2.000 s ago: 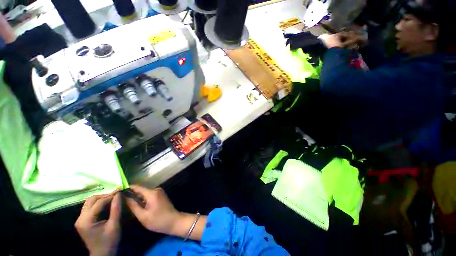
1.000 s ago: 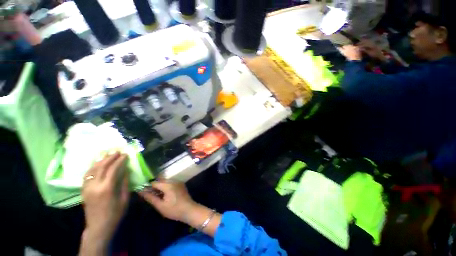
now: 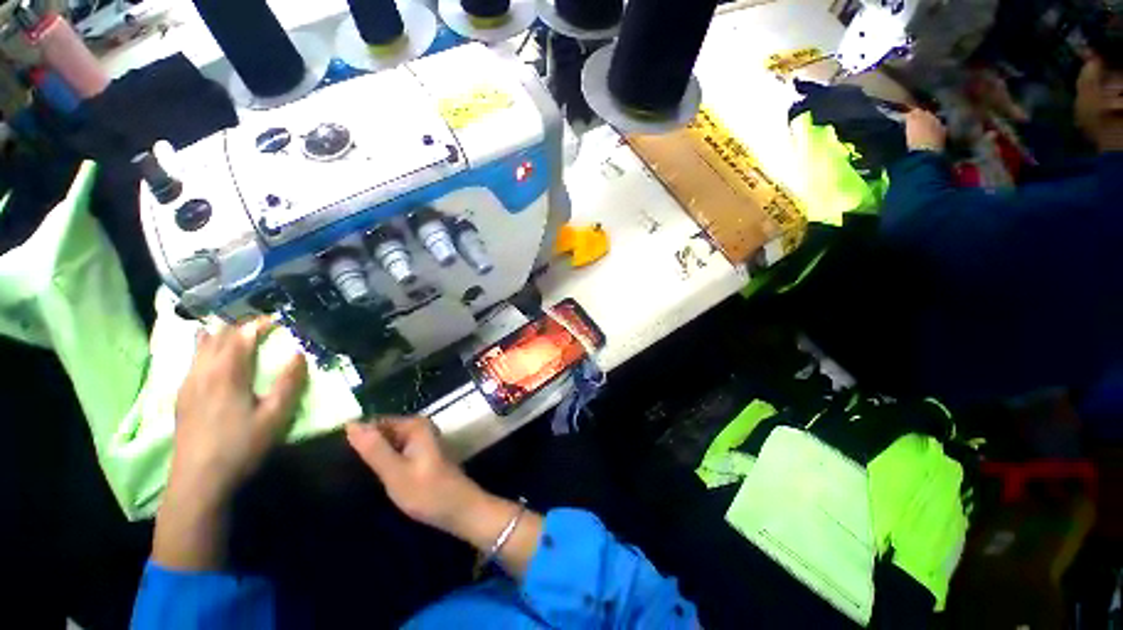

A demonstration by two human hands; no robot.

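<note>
A pale green fabric panel lies over the left end of the machine table and hangs down its front, with its right part at the needle area of the white overlock machine. My left hand lies on the panel just in front of the machine's lower left, fingers spread, palm down. My right hand is at the panel's right front corner, thumb and fingertips pinched together on its edge. The needle and presser foot are hidden or too dark to tell.
A smartphone with an orange-red screen and a blue-grey cloth scrap lie at the table's edge. A yellow-orange object is right of the machine. Black thread cones stand behind. A cut-piece pile is at right. A person in blue sits beyond.
My left hand has moved from the panel's front edge up toward the machine and now lies on the cloth. My right hand stays near the corner. The whole view has shifted.
</note>
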